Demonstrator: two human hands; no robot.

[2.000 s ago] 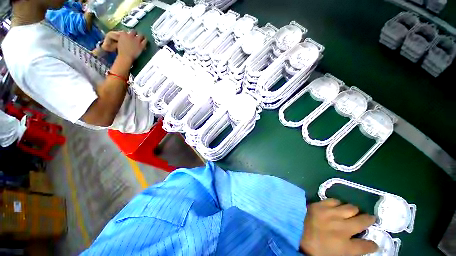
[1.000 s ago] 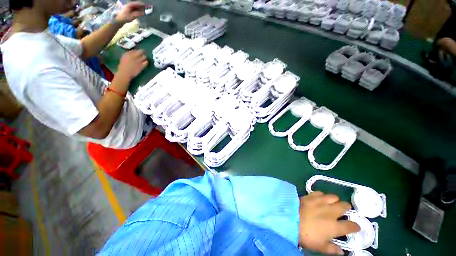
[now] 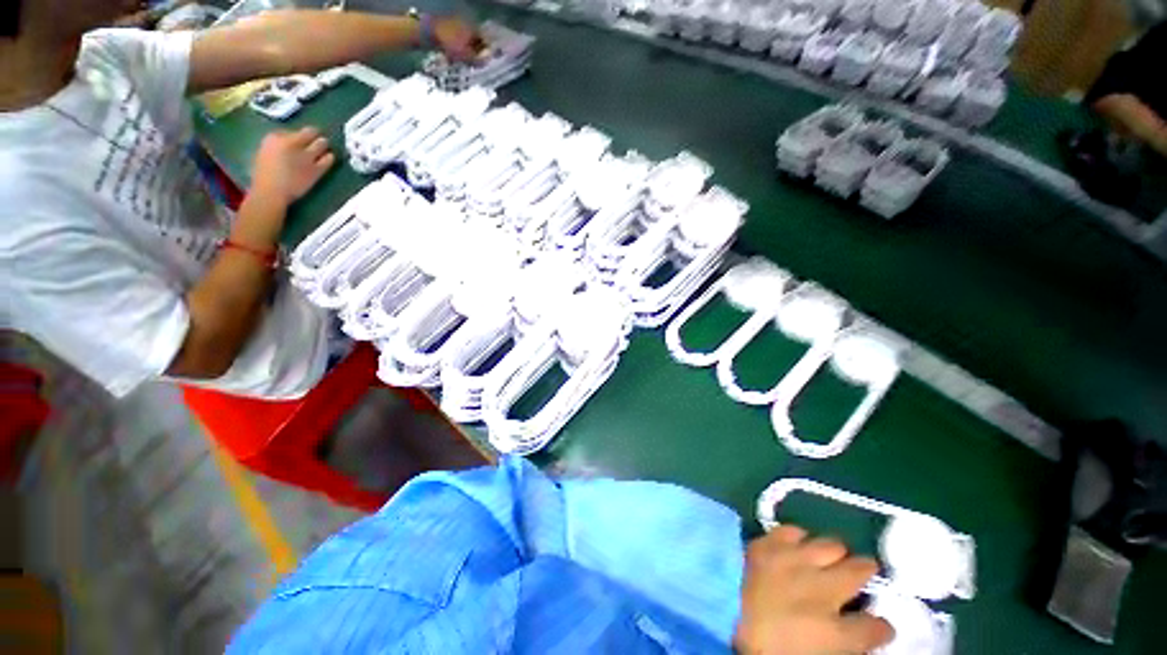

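Note:
My left hand (image 3: pixel 813 595), in a blue sleeve, is at the bottom right, palm down with fingers spread over white plastic housings. One housing (image 3: pixel 924 555) lies beyond the fingers with its long loop pointing left. The disc of a second housing (image 3: pixel 911 627) shows under the fingertips, cut off by the lower edge. Whether the fingers grip it or only rest on it cannot be told. My right hand is not in view. Three overlapping housings (image 3: pixel 832 407) lie just past my hand.
Stacked rows of white housings (image 3: pixel 563 365) cover the bench at the left centre. More stacks (image 3: pixel 860 164) stand across the bench. A dark soldering iron stand (image 3: pixel 1103 493) with a grey pad (image 3: pixel 1088 591) is at the right. A person (image 3: pixel 141 230) in white sits at the left, one arm reaching over.
The camera view has turned, bringing the stand in at the right. My left hand stays over the same housings. The seated person's far arm has come forward to a stack at the back.

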